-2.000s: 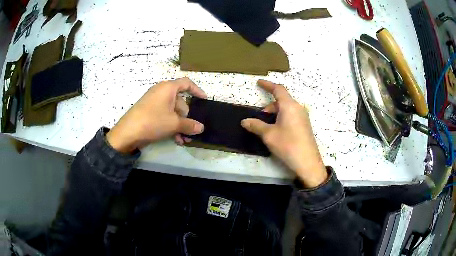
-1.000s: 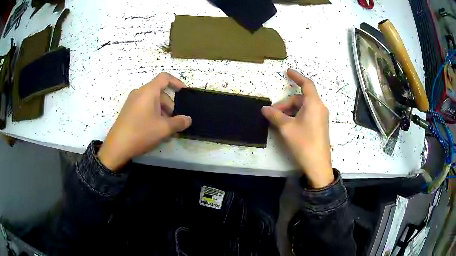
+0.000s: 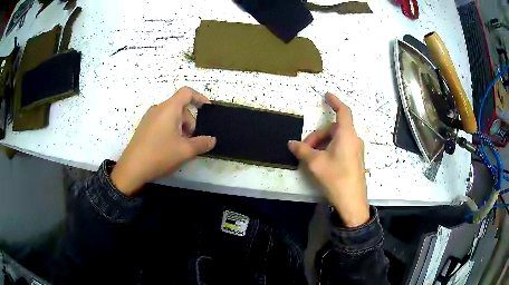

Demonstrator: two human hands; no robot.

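A black piece of interfacing [image 3: 248,135] lies over an olive cut piece near the table's front edge; a narrow olive edge shows along its top and bottom. My left hand [image 3: 167,139] grips its left end, thumb on top and fingers behind the edge. My right hand [image 3: 334,153] is at its right end, thumb tip on the lower right corner and index finger raised; its other fingers are partly hidden. An olive cut piece [image 3: 254,49] lies flat beyond it. Black interfacing stock [image 3: 279,19] overlaps that piece's top edge.
The steam iron [image 3: 421,100] rests on a dark pad at the right, its hoses trailing right. A black-topped stack [image 3: 50,80] lies on olive panels [image 3: 30,119] at the left. Red shears handles [image 3: 410,8] and an olive strip [image 3: 349,7] lie at the far edge of the white table [image 3: 139,72].
The black piece has moved a little left since two seconds ago, and my right hand has shifted to its right end, uncovering more of it. The view has also tilted slightly.
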